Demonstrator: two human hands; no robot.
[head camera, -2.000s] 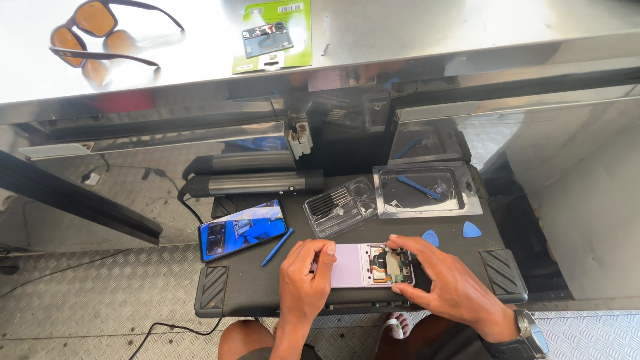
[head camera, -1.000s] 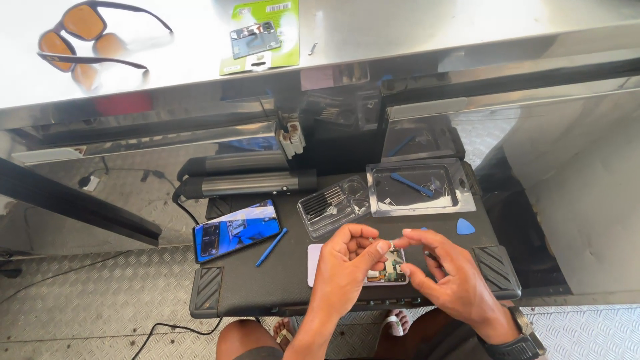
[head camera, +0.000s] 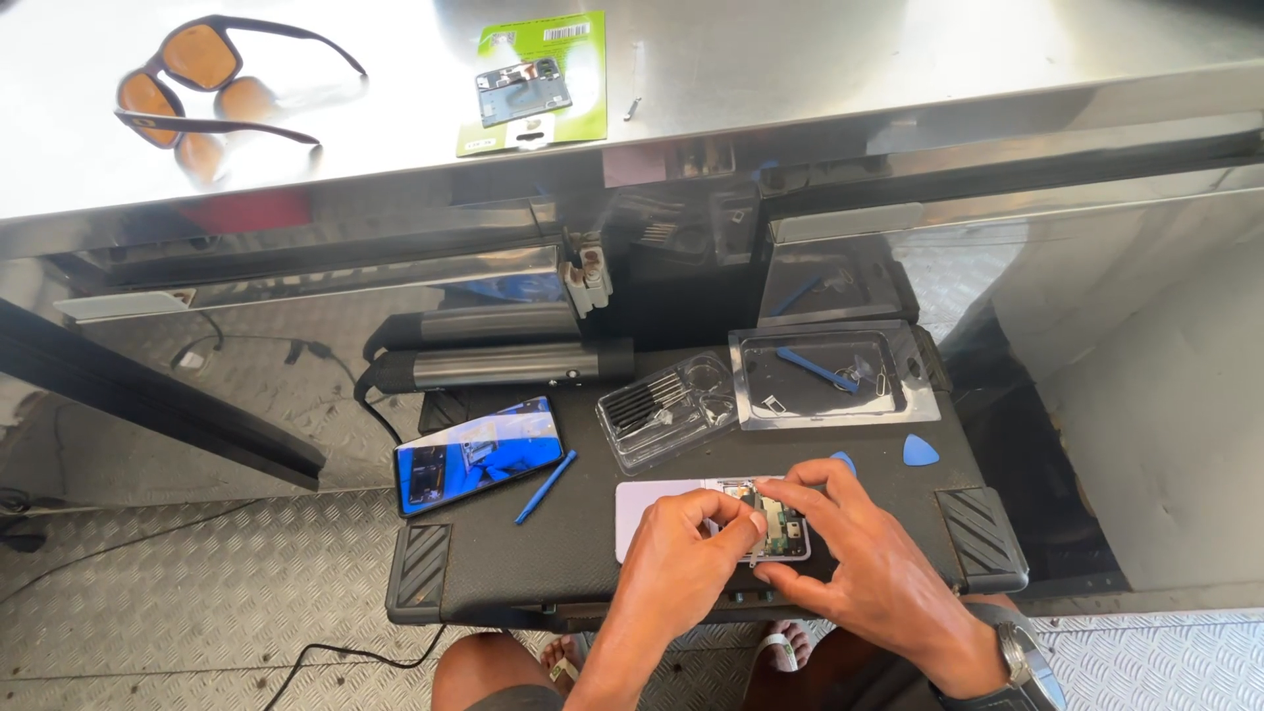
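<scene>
An opened flip phone (head camera: 660, 502) with a pale lilac cover lies flat on a black case, its circuit boards bare in the right half. Over the boards, my left hand (head camera: 681, 558) has thumb and forefinger pinched together; whether a small part sits between them cannot be told. My right hand (head camera: 854, 563) rests its fingertips on the top and bottom edges of the exposed half. A blue plastic pry stick (head camera: 545, 487) lies left of the phone. Blue opening picks lie to the right, one (head camera: 920, 450) in full view and another (head camera: 842, 461) partly behind my right hand.
On the black case (head camera: 513, 568) are a second phone with a lit screen (head camera: 479, 454), a clear tray of screwdrivers (head camera: 667, 410), a clear tray with a blue tool (head camera: 834, 375) and a hair straightener (head camera: 504, 365). Sunglasses (head camera: 202, 59) and a phone back panel (head camera: 523, 92) on green packaging rest on the metal counter.
Two seconds ago my left hand was at the lilac cover; it has moved right onto the exposed boards. My right hand stays at the right half.
</scene>
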